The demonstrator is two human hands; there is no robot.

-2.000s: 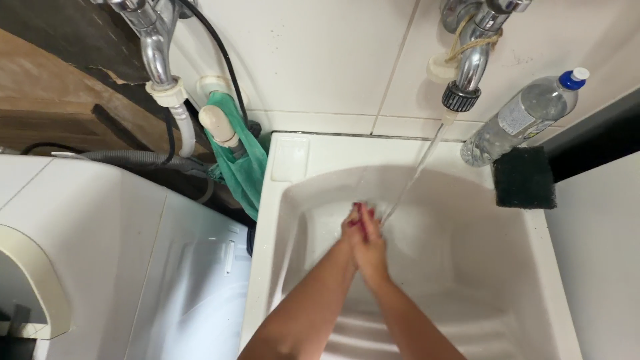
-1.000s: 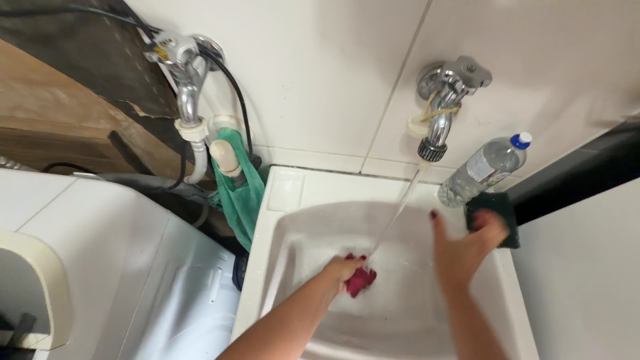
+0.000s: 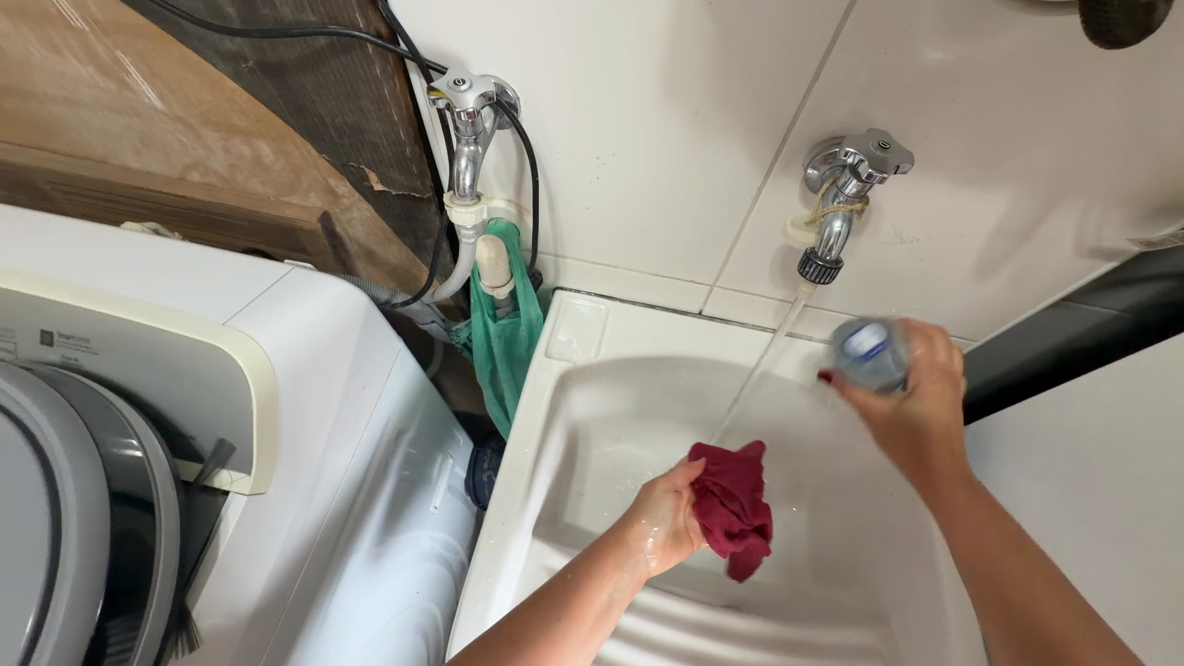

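Note:
My left hand (image 3: 668,518) holds a wet, crumpled dark red cloth (image 3: 733,507) over the basin of a white laundry sink (image 3: 578,319). Water runs from the metal tap (image 3: 837,203) in a thin stream that passes behind the cloth. My right hand (image 3: 925,398) grips the clear plastic bottle (image 3: 868,356) by its side, above the sink's back right corner. The bottle is tilted so its blue and white cap faces the camera, and it is blurred by motion.
On the left stands a white washing machine (image 3: 324,370). A second tap (image 3: 470,129) with a hose and a green plastic bag (image 3: 507,342) are between it and the sink. Black cables (image 3: 305,32) run along the wall. A white surface (image 3: 1091,490) lies to the right.
My right hand has taken hold of the bottle, which stood at the sink's back right corner, and lifted it. The red cloth, earlier low in the basin, is now raised in my left hand.

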